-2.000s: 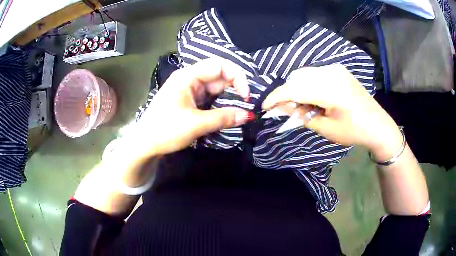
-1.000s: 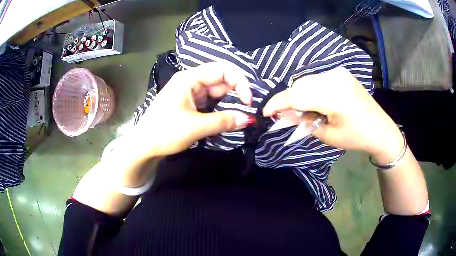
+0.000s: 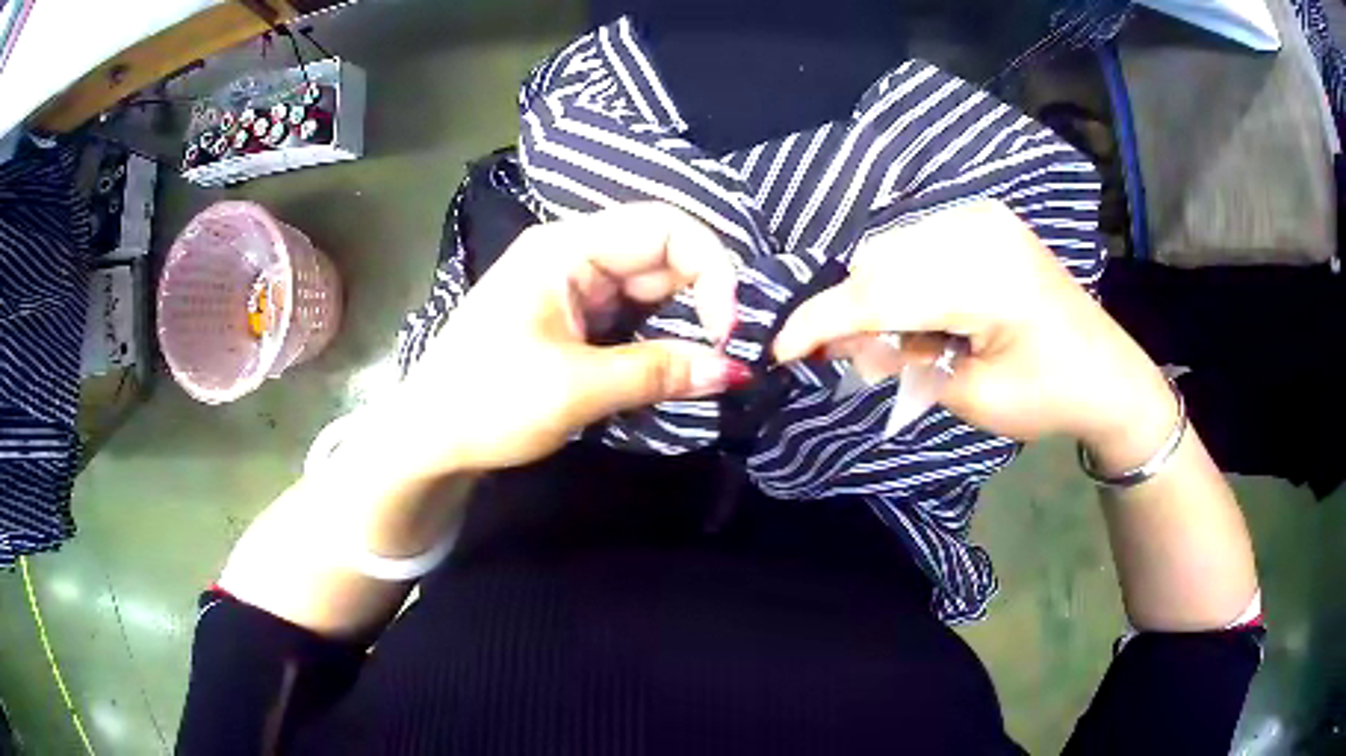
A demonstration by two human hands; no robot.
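Note:
A navy garment with white stripes (image 3: 945,155) lies bunched over my lap, with a dark band (image 3: 753,406) at its middle. My left hand (image 3: 568,347) pinches the dark fabric between thumb and finger, red nails showing. My right hand (image 3: 960,318) is just right of it, its thumb and forefinger closed at the dark edge. Small silvery scissors (image 3: 918,396) are held in the right hand's curled fingers, blades pointing down-left. Any needle or thread between the fingertips is too small to tell.
A pink perforated basket (image 3: 222,303) with orange bits stands on the green floor at left. Behind it is a grey box (image 3: 354,111) of small round-topped items. Striped cloth (image 3: 37,355) hangs at far left. Black cloth (image 3: 1240,369) lies at right, below a grey-brown surface (image 3: 1240,163).
The scissor blades have shifted slightly and show less behind the right fingers. The left thumb has moved slightly down. Both hands stay at the same dark band.

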